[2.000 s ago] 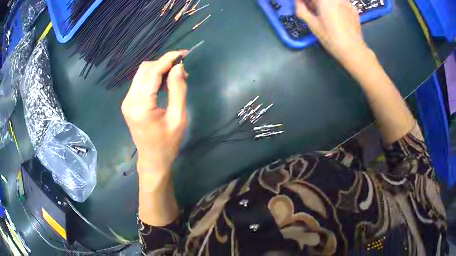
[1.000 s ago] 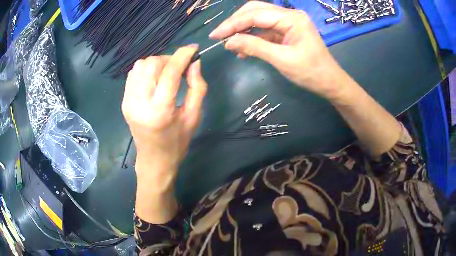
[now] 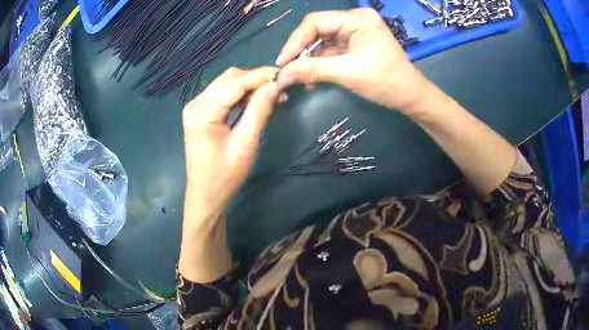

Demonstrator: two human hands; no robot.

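My left hand and my right hand meet fingertip to fingertip above the mat. Between the fingertips is a small dark piece, mostly hidden; it looks like a black sleeve. A silver metal pin shows between my right thumb and forefinger, pointing up and right. Something dark, which may be a wire, shows inside my left hand's curled fingers. Finished leads with silver pins lie on the mat in front of me, in two small groups, their black wires running left.
A pile of black wires lies at the top. A blue parts tray with silver pins and black sleeves is upper right. A second blue tray is top left. A clear plastic bag and a black box are at left.
My right hand has come from the blue parts tray to my left hand. The fingertips of both hands now meet, closing over the length of pin that showed between them one second ago.
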